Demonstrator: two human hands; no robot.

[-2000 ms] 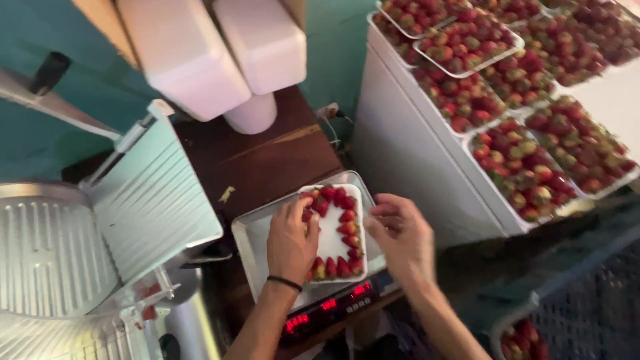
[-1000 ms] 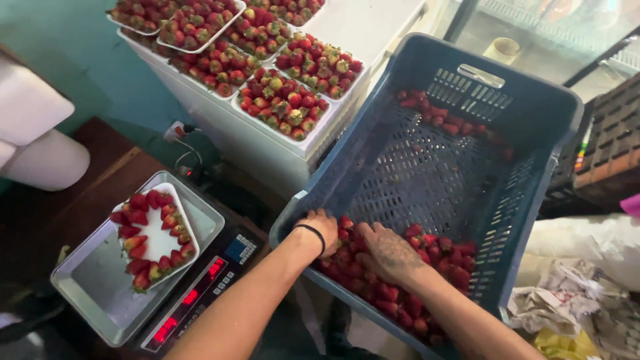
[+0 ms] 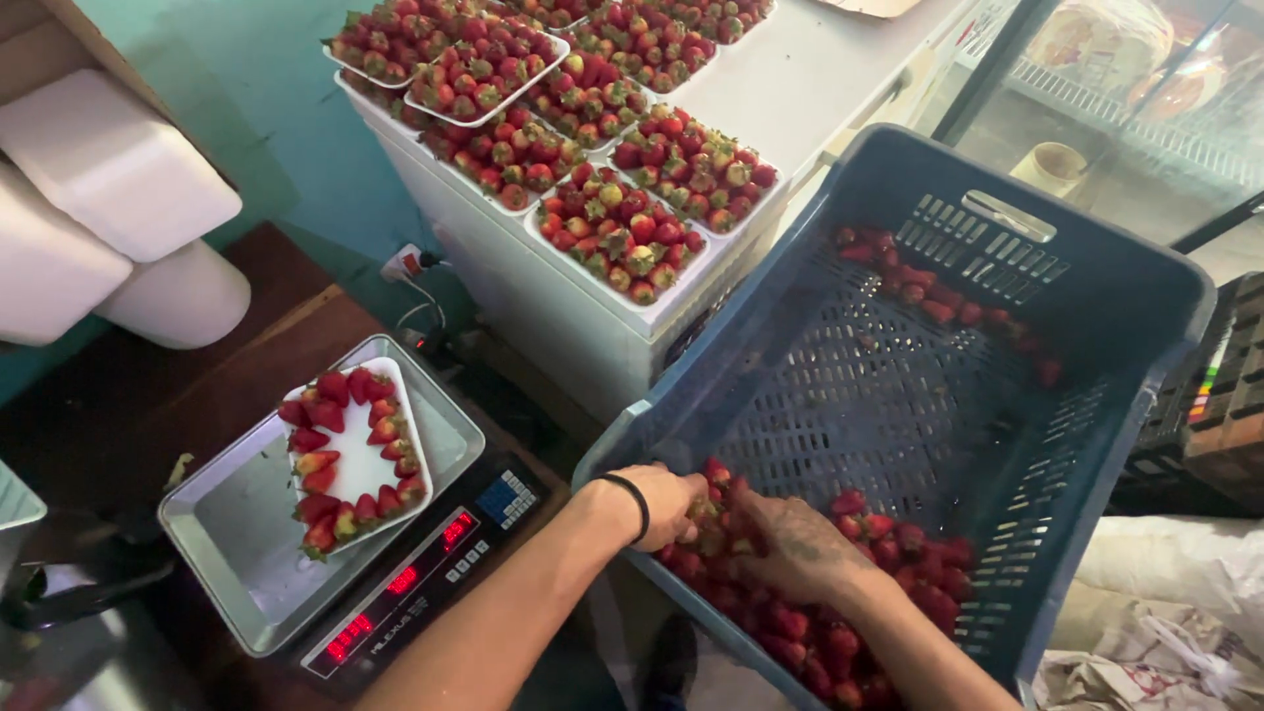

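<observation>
My left hand (image 3: 660, 504), with a black band at the wrist, is at the near left corner of a blue plastic crate (image 3: 899, 395), its fingers curled at some strawberries. Beside it my right hand (image 3: 790, 543) reaches into the pile of strawberries (image 3: 839, 642); its fingertips are hidden among the fruit. Whether either hand grips a berry is unclear. To the left, a white foam tray (image 3: 360, 464) has strawberries set around its edge, with the middle bare. That tray rests on the metal pan (image 3: 237, 533) of a digital scale (image 3: 425, 573) with lit red digits.
Several filled strawberry trays (image 3: 617, 242) stand on a white chest freezer (image 3: 790, 69), some stacked. Stacks of white foam trays (image 3: 118, 158) are at the upper left, above a wooden table (image 3: 247, 326). A dark crate (image 3: 1215, 415) and crumpled sacks (image 3: 1165, 602) lie right of the blue crate.
Two seconds ago both hands were at the tray on the scale; a second ago they were in the crate's strawberries, where they still are. The view has swung right since the first frame.
</observation>
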